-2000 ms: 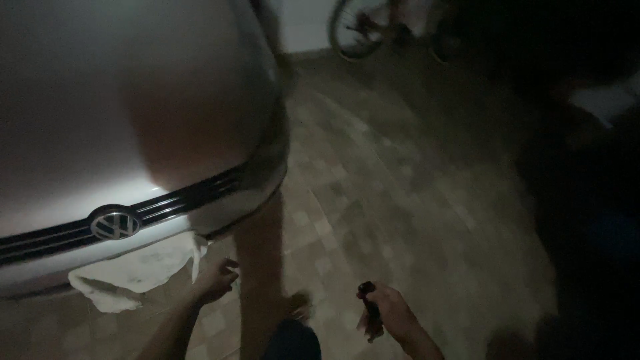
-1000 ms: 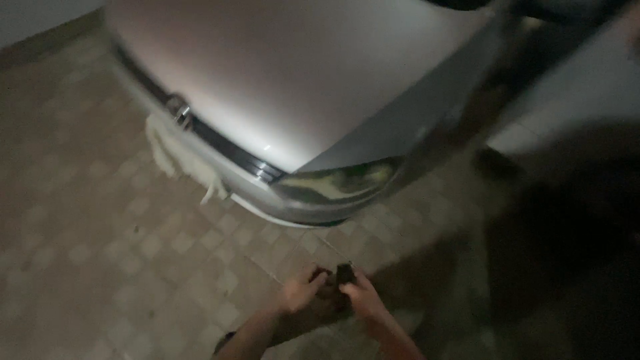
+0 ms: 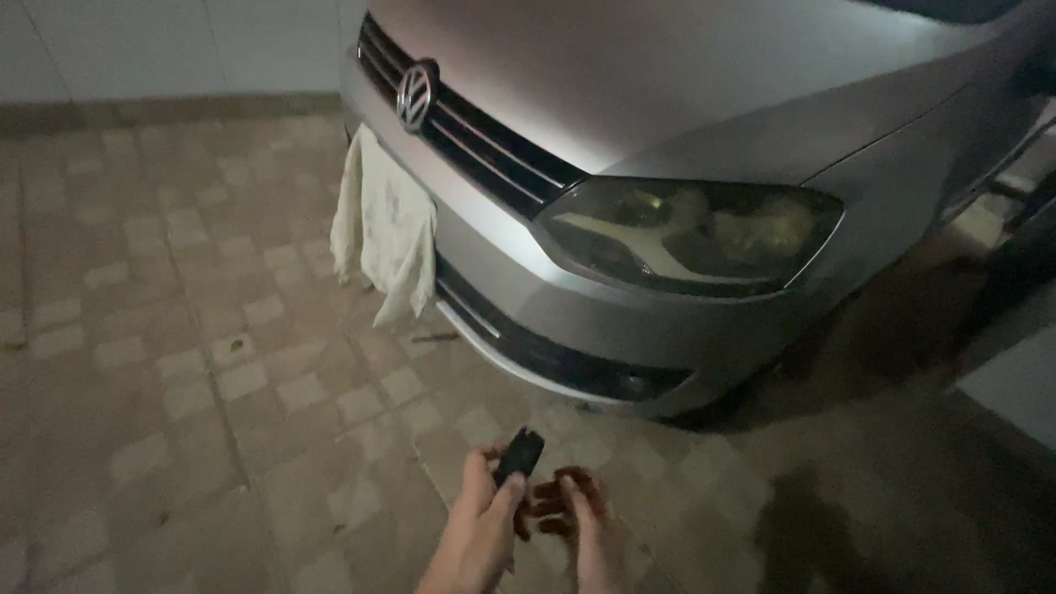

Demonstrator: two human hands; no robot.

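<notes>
My left hand (image 3: 483,520) holds a small black device (image 3: 521,455), upright between thumb and fingers; what it is cannot be told. Just right of it is my right hand (image 3: 582,516), its fingers curled and slightly apart, with nothing plainly seen in it. Beyond both hands stands the front of a silver Volkswagen car (image 3: 610,322), with its cloudy, yellowed headlight (image 3: 701,235) and black grille (image 3: 495,157). A pale cloth (image 3: 388,223) hangs from the front bumper below the round badge (image 3: 417,95).
Patterned floor tiles (image 3: 206,371) lie around the car, in dim light. A light wall (image 3: 165,49) with a low skirting runs behind at the upper left. Dark shadows fall on the floor at the right, and a pale surface (image 3: 1019,384) shows at the right edge.
The black device was in my right hand two seconds ago and is in my left hand now. My hands, apart then, are close together. The view has swung to the car's headlight.
</notes>
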